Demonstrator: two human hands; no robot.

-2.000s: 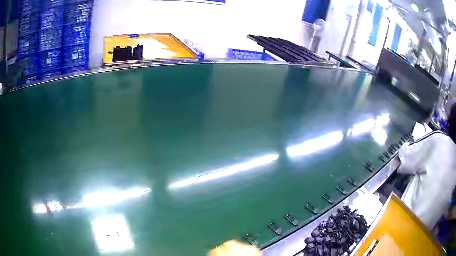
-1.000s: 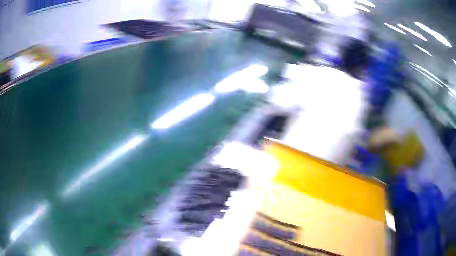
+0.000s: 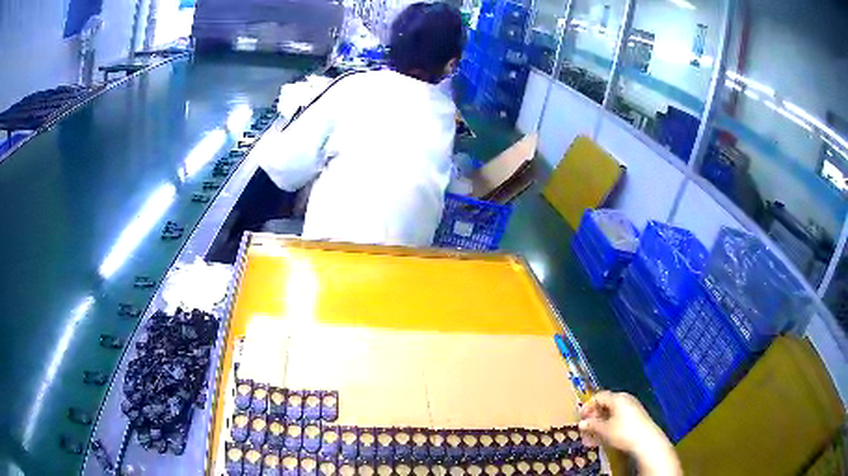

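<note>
The yellow tray (image 3: pixel 390 288) lies before me, partly covered by a cardboard liner (image 3: pixel 483 376). Tight rows of dark tray parts with tan round centres (image 3: pixel 372 442) fill its near side; a shorter row lies at the left. My right hand (image 3: pixel 625 426) is at the tray's right rim, by the end of the rows, with fingers bent together; whether it holds anything is hidden. A blue pen or marker (image 3: pixel 565 353) lies on that rim just above the hand. My left hand is not in view.
A tangled black parts pile (image 3: pixel 169 376) and white sheet (image 3: pixel 197 284) lie on the ledge left of the tray. Small black parts line the green belt (image 3: pixel 121 223). A person in white (image 3: pixel 381 158) is beyond the tray. Blue crates (image 3: pixel 693 325) stand at right.
The view has swung right and down from the belt onto the tray. A hand seen at the bottom edge two seconds ago is gone there; my right hand now shows at the tray's right rim.
</note>
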